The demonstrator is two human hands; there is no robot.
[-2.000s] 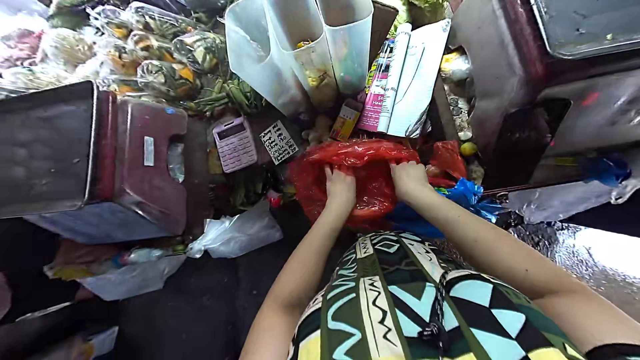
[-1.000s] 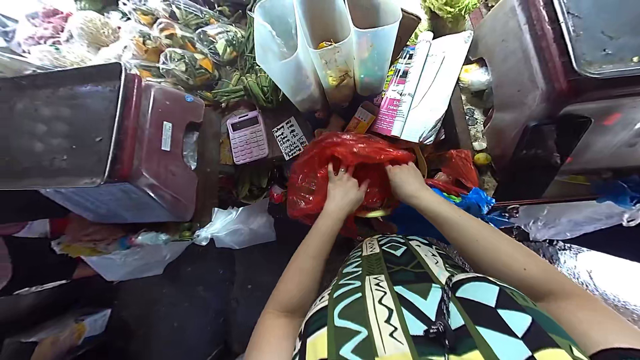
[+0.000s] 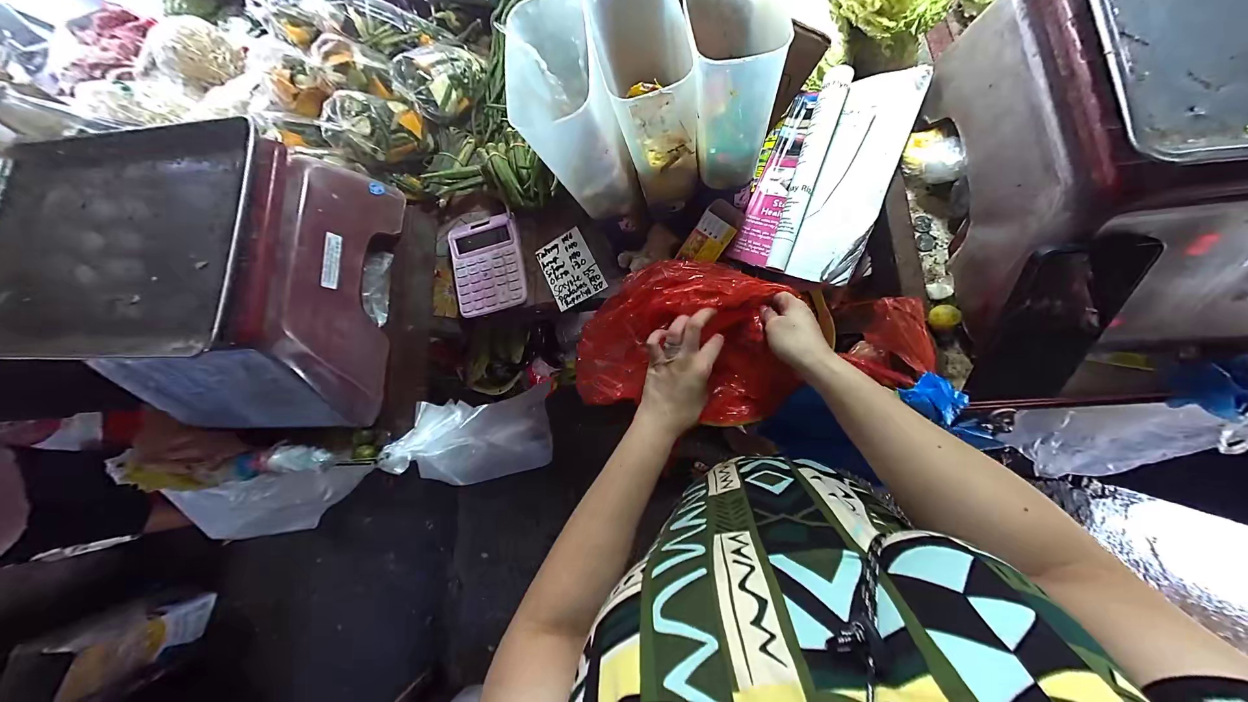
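Observation:
A crumpled red plastic bag (image 3: 721, 283) bulges in front of my body, below the clear plastic bins (image 3: 673, 107). On its front part lies my left hand (image 3: 682, 366), fingers spread and bent; whether they pinch the film cannot be told. My right hand (image 3: 792, 331) has the bag's right edge between thumb and fingers. A yellowish rim shows beside and under the bag; what it belongs to is mostly hidden. Left of the bag are a pink calculator (image 3: 487, 265) and a handwritten card (image 3: 571, 269). A small yellow box (image 3: 709, 234) touches the area just behind it.
Large dark-red plastic containers stand at left (image 3: 331, 283) and right (image 3: 1033, 127). Bagged vegetables (image 3: 370, 127) lie at the back left. Rolled printed paper (image 3: 809, 185) leans behind my right hand. A clear plastic bag (image 3: 478, 439) hangs at the front edge, and blue plastic (image 3: 936, 395) lies by my right forearm.
Two seconds ago both hands were at the bag's open mouth, with its inside showing; now the film is bunched over it. My left fingers have lifted and spread.

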